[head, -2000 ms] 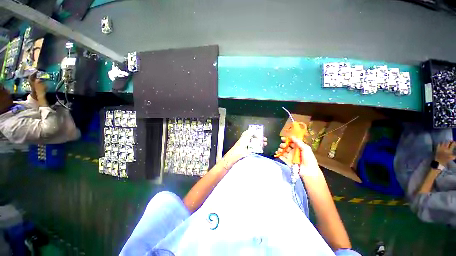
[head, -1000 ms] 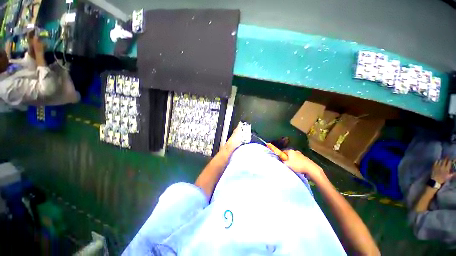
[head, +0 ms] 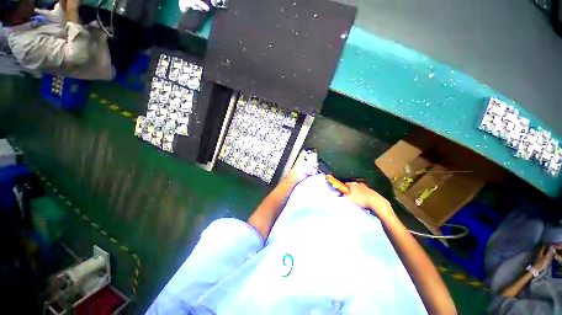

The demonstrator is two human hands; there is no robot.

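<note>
My left hand [head: 297, 170] holds a small white module [head: 310, 160] just above the pale blue garment on my lap. My right hand [head: 358, 194] is closed around an orange-handled tool [head: 336, 184]. The tool's thin dark shaft points left toward the module; whether its tip touches cannot be told. My fingers are small and partly hidden by my hands and the garment. A tray of white modules [head: 257, 138] lies left of my hands. A second dark tray [head: 170, 104] with white modules lies farther left.
A black mat [head: 277, 52] overhangs the teal bench edge [head: 400, 80]. White modules [head: 521, 134] line the bench at right, beside the grey belt [head: 480, 43]. An open cardboard box [head: 431, 178] holds yellow pieces. A curved pale hose [head: 453, 232] is near it. People sit at left and right.
The view has turned and shifted, so bench and trays appear tilted. The orange tool, upright and apart from the module two seconds ago, has come down toward it. Both things are still held.
</note>
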